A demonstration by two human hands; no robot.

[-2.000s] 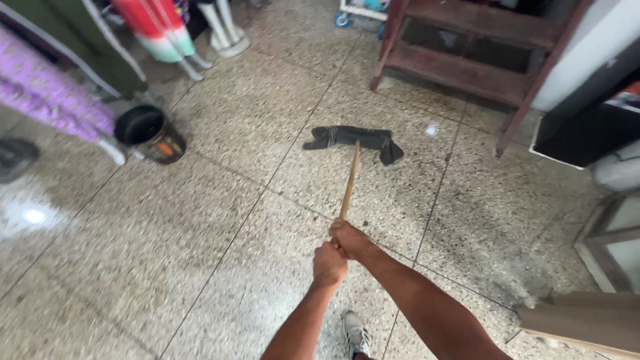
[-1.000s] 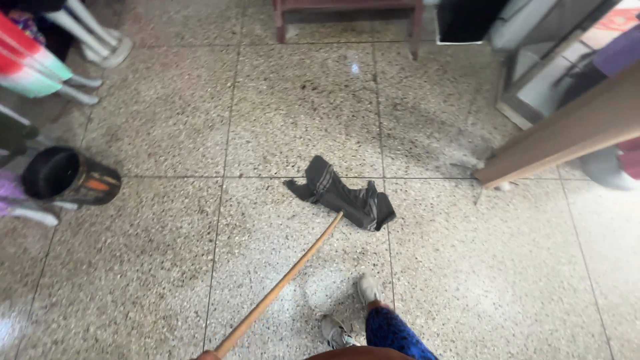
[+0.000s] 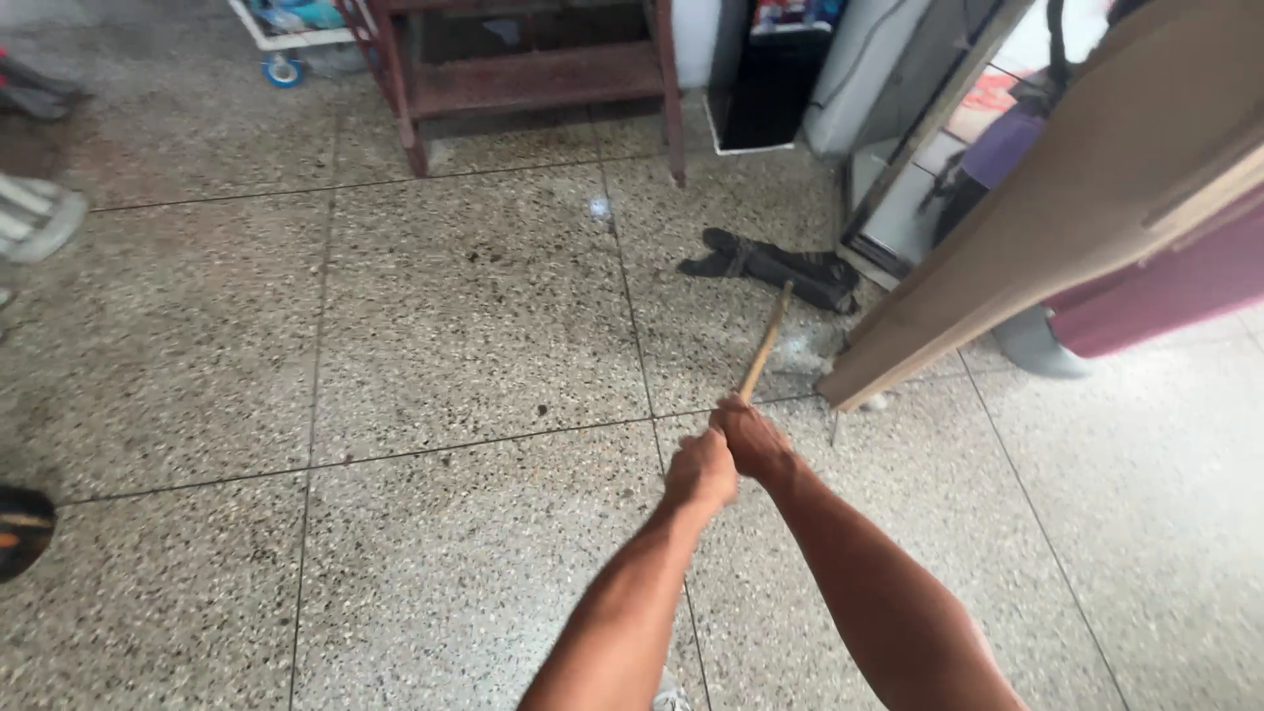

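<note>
My left hand (image 3: 703, 468) and my right hand (image 3: 752, 434) are closed close together around a wooden pole (image 3: 766, 341). The pole slants up and slightly right, away from me. At its far end a dark cloth (image 3: 790, 272) lies bunched on the speckled floor (image 3: 474, 355), spread roughly crosswise to the pole. The cloth's right end is close to the foot of a glass-fronted frame. How the pole meets the cloth is not clear. Where the hands touch, part of the left one overlaps the pole's grip.
A dark red wooden step unit (image 3: 538, 84) stands ahead, beside a black box (image 3: 765, 94). A brown board (image 3: 997, 207) leans in from the right, with pink cloth (image 3: 1165, 276) behind it. A wheeled white rack (image 3: 296, 39) is at the upper left, a dark bin (image 3: 22, 533) at the left edge.
The cloth lay in the middle of the floor one second ago; it is now farther off, near the glass-fronted frame. Both hands are in view again on the pole. The view has shifted.
</note>
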